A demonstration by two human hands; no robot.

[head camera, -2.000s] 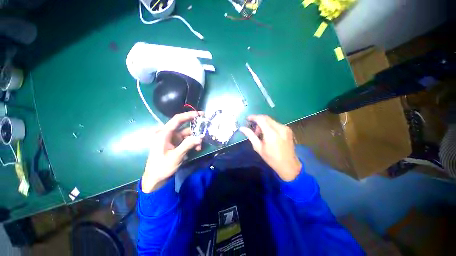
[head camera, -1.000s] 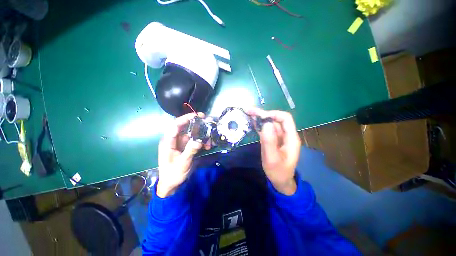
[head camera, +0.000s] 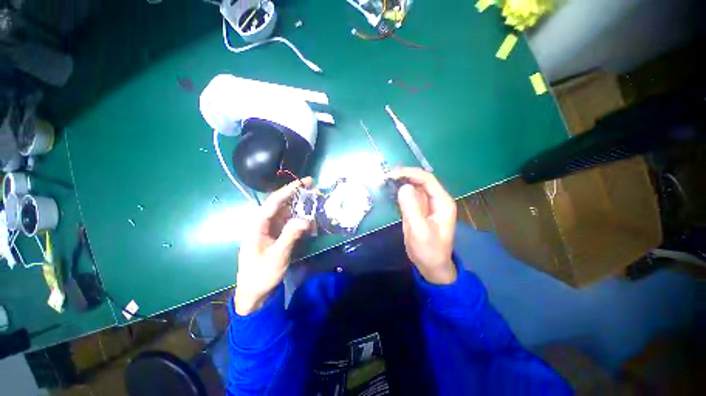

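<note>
The white dome camera [head camera: 263, 104] with its glossy black ball head [head camera: 259, 158] lies on the green mat, just beyond my hands. My left hand [head camera: 267, 244] holds a small board module [head camera: 304, 204] between thumb and fingers; a thin red wire [head camera: 288, 175] runs from it toward the ball head. A pale, round-cornered module part [head camera: 347, 206] sits between my hands at the mat's front edge, blurred by glare. My right hand [head camera: 428, 220] pinches a small dark piece [head camera: 393, 186] to the right of it. Whether these parts are joined is unclear.
Tweezers [head camera: 409, 139] and a thin rod [head camera: 371, 137] lie right of the camera. Another white camera [head camera: 254, 19] with a cable and loose wires [head camera: 391, 35] lie behind. Yellow pieces [head camera: 526, 11] are at the back right. White cameras [head camera: 37, 215] stand left. A cardboard box [head camera: 604, 224] is lower right.
Since the last earlier frame, the view has shifted, showing more of the bench's back. My right hand has moved slightly away from the pale part. My left hand still holds the small module.
</note>
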